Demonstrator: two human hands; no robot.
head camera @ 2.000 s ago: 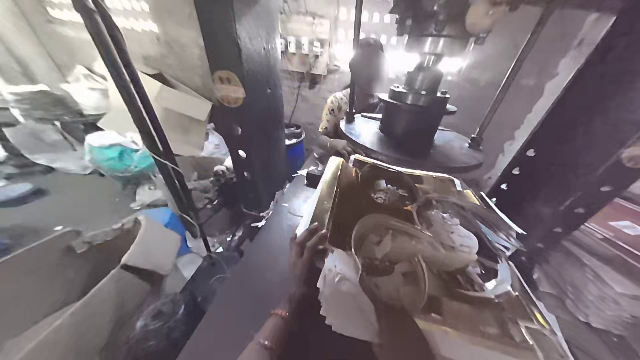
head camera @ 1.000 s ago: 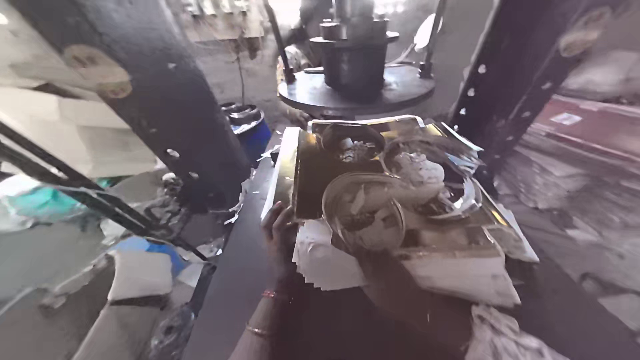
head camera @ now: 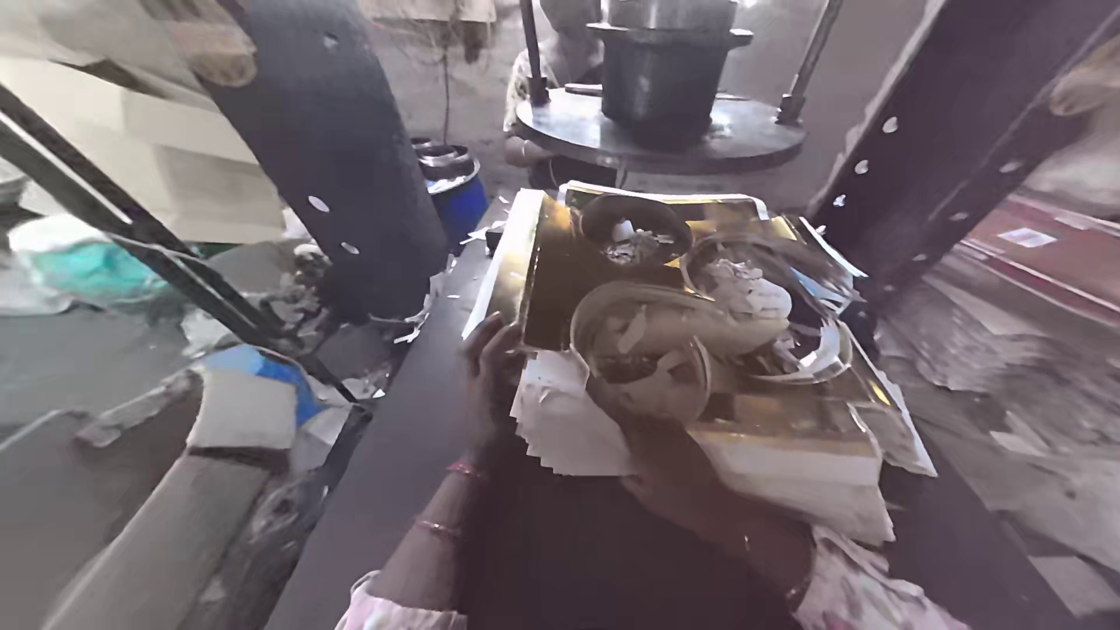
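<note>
On the dark press table, stacks of gold-faced sheets (head camera: 779, 416) with white undersides lie beneath several round metal ring dies (head camera: 634, 229) holding paper scraps. My left hand (head camera: 492, 376) grips the left edge of the stack, near a fan of white sheets (head camera: 569, 416). Beside that fan, my right hand (head camera: 661, 464) reaches up to the nearest ring die; its fingers are partly hidden by the ring and blurred, so its hold is unclear. A white cloth or crumpled bundle (head camera: 752, 293) lies across the rings on the right.
Behind the stack hangs the round press plate (head camera: 569, 131), between dark steel columns (head camera: 350, 175). A person (head camera: 525, 105) is behind it. A blue drum (head camera: 457, 206) stands back left. Cardboard (head camera: 245, 411) and scraps lie at left; stacked sheets (head camera: 971, 324) lie at right.
The view has tilted down and shifted. My left hand stays at the stack's left edge. My right hand and sleeve, in view since one second ago, remain by the nearest ring.
</note>
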